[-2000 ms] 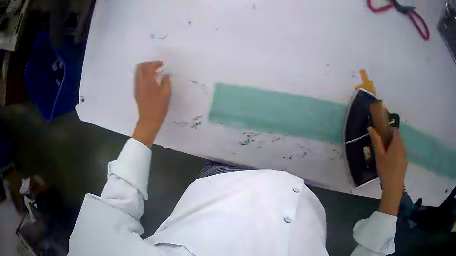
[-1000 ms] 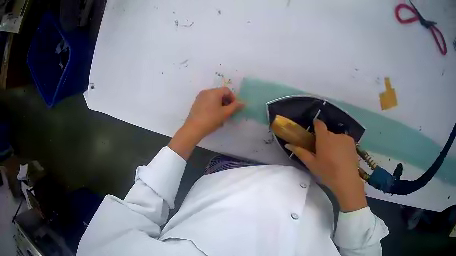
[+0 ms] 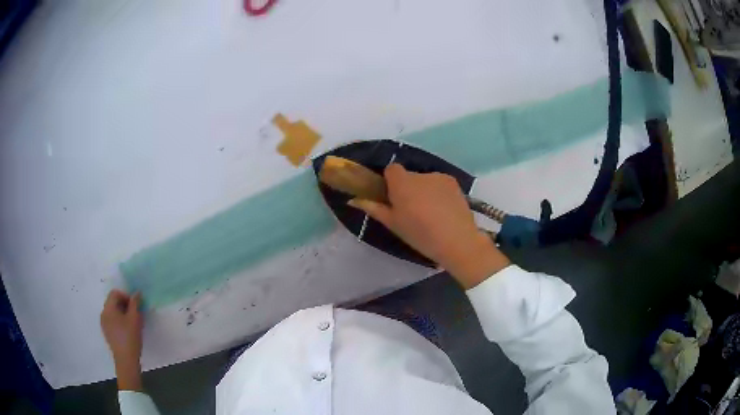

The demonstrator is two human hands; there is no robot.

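Note:
A long sheer green fabric strip [image 3: 235, 235] lies flat across the white cloth-covered table. My left hand [image 3: 123, 324] is at the left end of the strip, its fingertips pinching the lower corner. My right hand [image 3: 430, 212] is closed round the wooden handle of the dark steam iron [image 3: 349, 219]. The iron rests on the strip near its middle, its tip pointing left, and hides the fabric under it. A mustard-yellow template [image 3: 298, 141] lies just beyond the strip, beside the iron's tip.
The iron's dark hose [image 3: 610, 105] runs along the right side and crosses the strip. A red looped handle [image 3: 259, 5] shows at the top edge. On the neighbouring table [image 3: 704, 121] lies a black rectangle [image 3: 664, 50]. Crumpled pale scraps [image 3: 675, 353] are at lower right.
The view has swung right. My right hand has moved the iron along the strip, away from its left end, where my left hand stays. More of the strip's left part is uncovered.

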